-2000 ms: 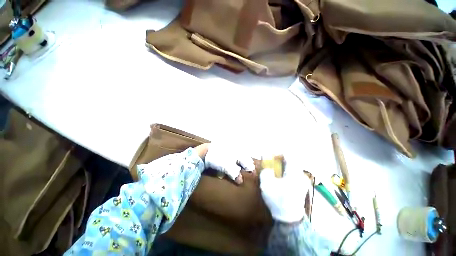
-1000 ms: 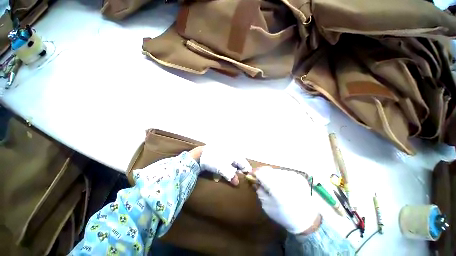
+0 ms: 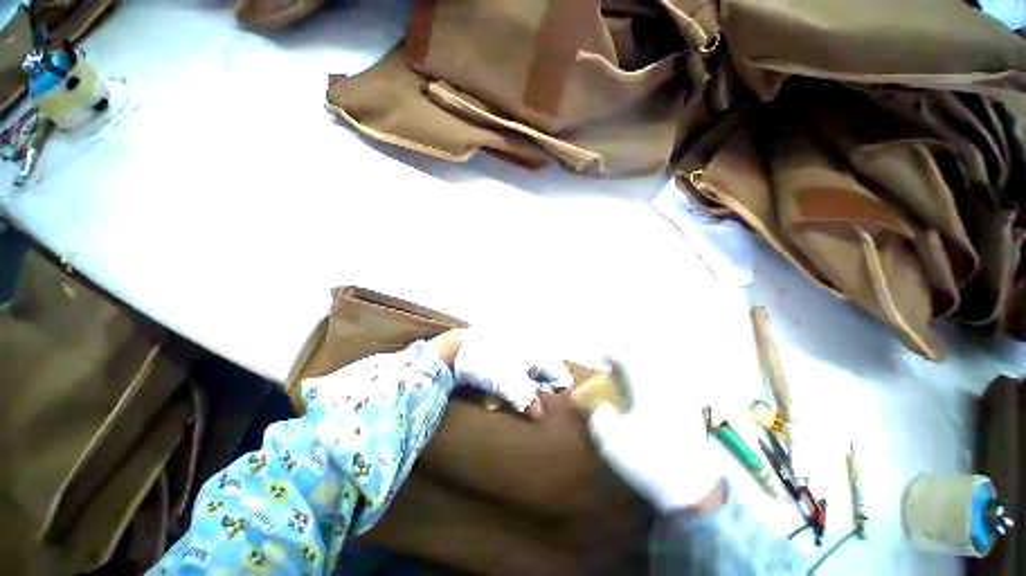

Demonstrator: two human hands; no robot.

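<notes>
A brown bag body (image 3: 506, 473) lies at the table's front edge, its open corner to the left of my hands. My left hand (image 3: 501, 369), in a white glove with bare fingertips, grips the bag's upper edge. My right hand (image 3: 653, 450), gloved and blurred, holds a small yellowish block (image 3: 602, 388) at the bag's edge, just right of my left fingertips. The blur hides whether the block touches the bag.
A green-handled tool (image 3: 740, 456), a wooden handle (image 3: 772, 366), red-and-black-handled snips (image 3: 797, 484) and a slim pen-like tool (image 3: 855, 484) lie at right, beside a blue-topped pot (image 3: 951, 514). Brown bags (image 3: 630, 90) are piled at the back. Another pot (image 3: 68, 90) stands at far left.
The yellowish block, hidden or barely visible in my right hand one second ago, shows clearly again. My right hand has shifted slightly right. My left hand keeps its place on the bag.
</notes>
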